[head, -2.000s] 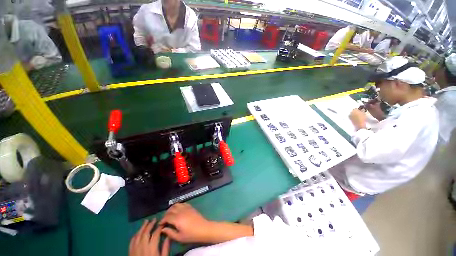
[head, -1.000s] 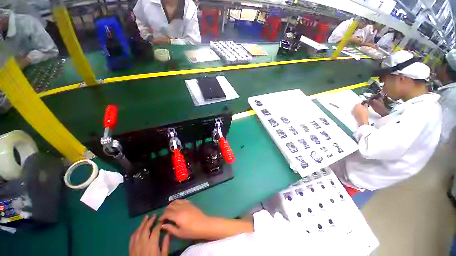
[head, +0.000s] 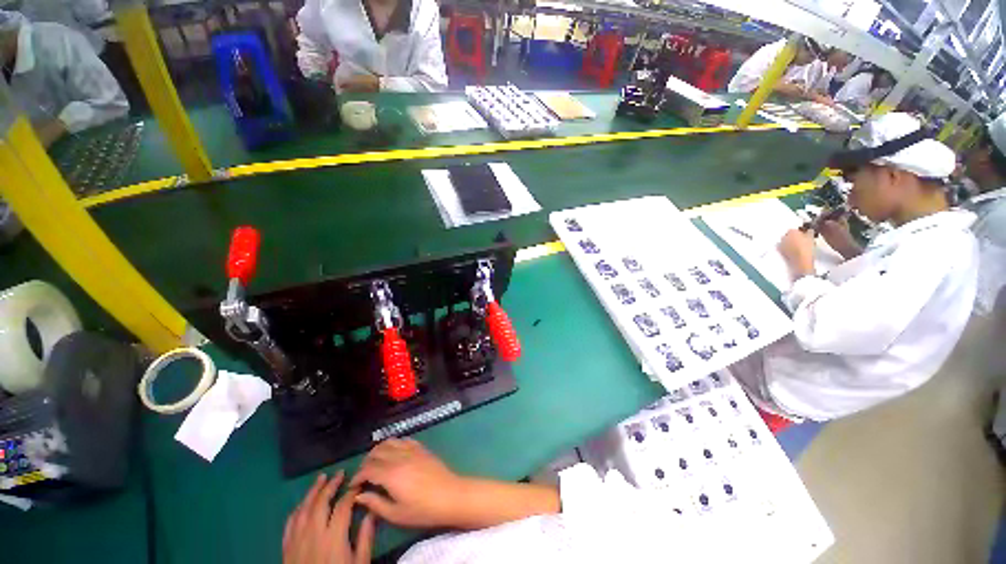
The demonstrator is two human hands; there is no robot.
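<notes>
My left hand (head: 320, 527) and my right hand (head: 410, 485) meet at the bottom, in front of the fixture. Their fingertips are close together over something dark; whether they hold a part is hidden. The black clamping fixture (head: 348, 435) has three toggle clamps. The left clamp's red handle (head: 243, 256) stands up. The middle red handle (head: 398, 364) and the right red handle (head: 503, 333) point down. Dark units sit under the middle and right clamps; the left station is too dark to read.
At right are an upper parts tray (head: 618, 237) and a lower parts tray (head: 789, 501). At left are a tape ring (head: 178, 381), white paper (head: 215, 424) and a tape dispenser (head: 94, 408). A person (head: 883, 297) sits at right. A yellow post (head: 94, 248) stands at left.
The white sheet with the black item beyond the fixture has shifted to the right. The view has shifted slightly. My hands and the clamps look nearly unchanged.
</notes>
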